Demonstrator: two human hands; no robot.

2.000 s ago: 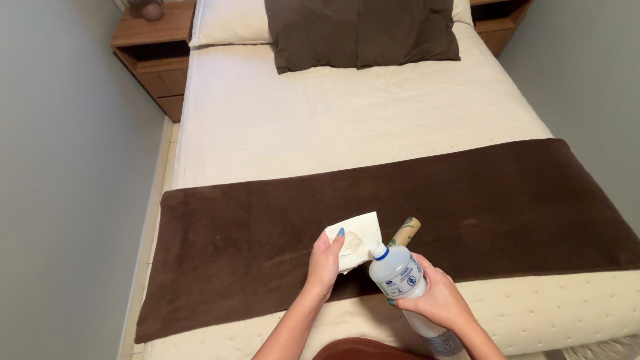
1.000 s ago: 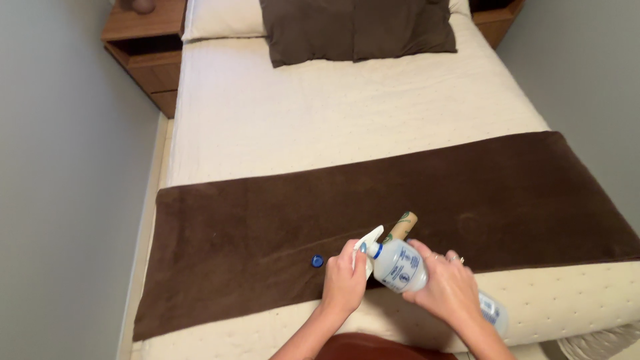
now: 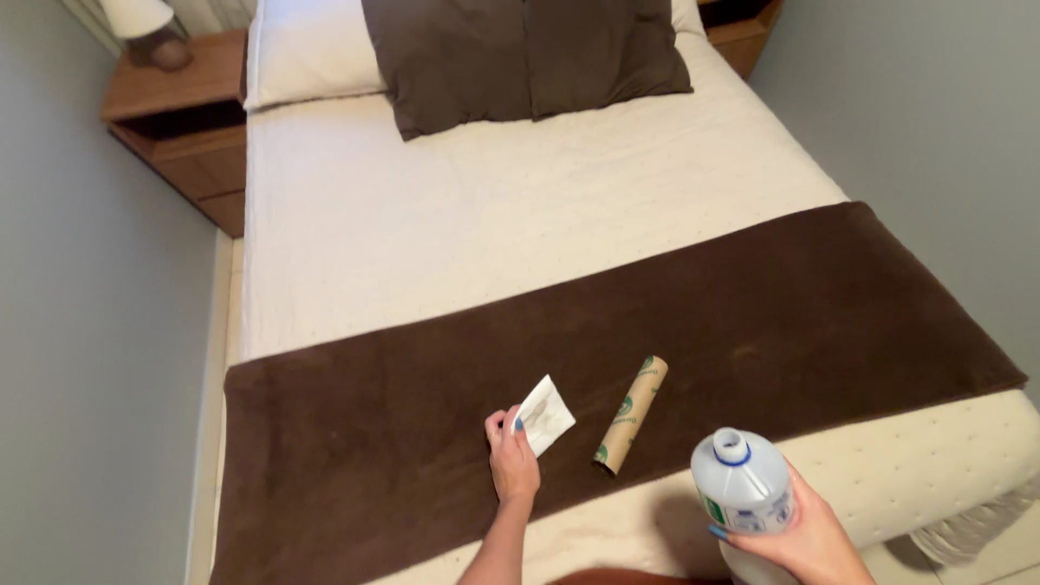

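My left hand [image 3: 513, 461] pinches a folded white paper towel [image 3: 548, 414] with a damp-looking patch, above the dark brown bed runner [image 3: 390, 406]. In my right hand [image 3: 812, 532] is a clear plastic bottle [image 3: 741, 479], upright, its mouth uncapped, with a blue ring at the neck and a printed label. Between the two hands a brown cardboard tube [image 3: 631, 414] with green print lies slantwise on the runner. No blue cap shows in this frame.
The bed's cream quilt [image 3: 504, 211] spreads beyond the runner, up to brown cushions [image 3: 528, 61] and a white pillow [image 3: 317, 49]. A wooden nightstand [image 3: 183, 73] with a lamp [image 3: 138, 16] stands at the upper left. Grey walls flank the bed.
The bottle, tipped against the paper towel one second ago, is upright and apart from it. My hands have moved away from each other. The blue cap seen on the runner then no longer shows.
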